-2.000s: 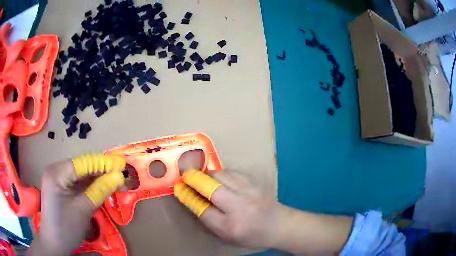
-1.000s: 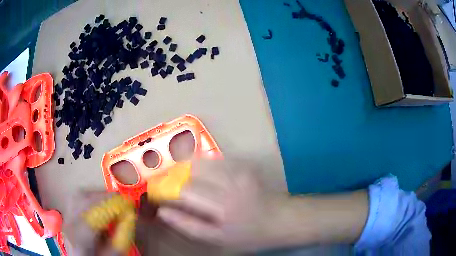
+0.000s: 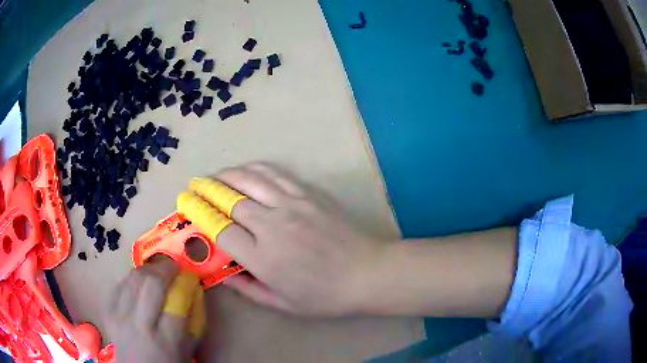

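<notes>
An orange controller grip shell [image 3: 160, 238] lies on the cardboard work sheet [image 3: 284, 127] in front of me, partly covered by both hands. My right hand [image 3: 291, 241], with yellow finger cots, lies over the shell's right part and holds it. My left hand [image 3: 157, 312], also with yellow finger cots and somewhat blurred, is at the shell's lower left edge; its fingertips are partly hidden, so I cannot tell whether it grips anything. Small black pieces [image 3: 106, 127] lie in a wide heap beyond the shell.
A tangled stack of orange grip shells [image 3: 28, 283] stands at the left, on a white sheet. An open cardboard parts box [image 3: 560, 78] with black pieces is at the upper right. Small black bits [image 3: 477, 49] lie on the green surface [image 3: 440, 170].
The right hand has moved onto the shell's upper right part. The left hand is at its lower left edge. The shell is turned and more covered. The view has shifted.
</notes>
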